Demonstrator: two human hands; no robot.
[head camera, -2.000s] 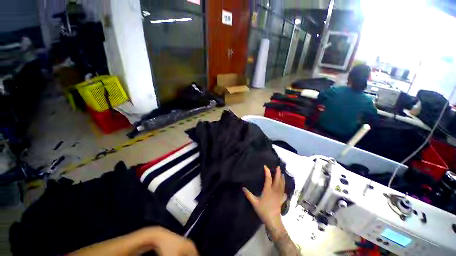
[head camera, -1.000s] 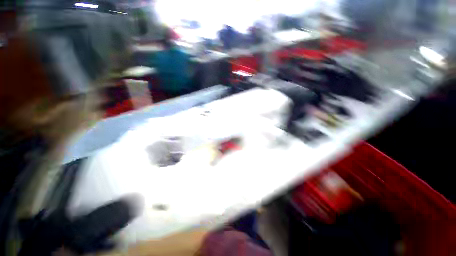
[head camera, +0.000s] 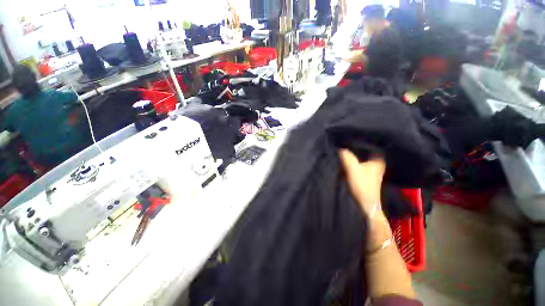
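Note:
A large black garment (head camera: 299, 197) hangs and bunches along the front right edge of the white machine table (head camera: 221, 206). My right hand (head camera: 366, 179) is on the garment, thumb and fingers in its folds, gripping it; the forearm comes from the bottom right. My left hand is not in view. The white brother sewing machine (head camera: 113, 185) stands at the left, its needle end at the lower left. Red-handled snips (head camera: 146, 216) lie on the table under the machine arm.
A red crate (head camera: 411, 239) stands below the garment at the right. Black pieces (head camera: 251, 89) lie behind the machine. A person in teal (head camera: 39, 116) sits at the far left; another in dark clothing (head camera: 385, 51) is at the back. White bins (head camera: 520, 173) stand at the right.
The view has swung far to the right, across the machine. My right hand now grips a black garment at the table's right side. My left hand has left the picture.

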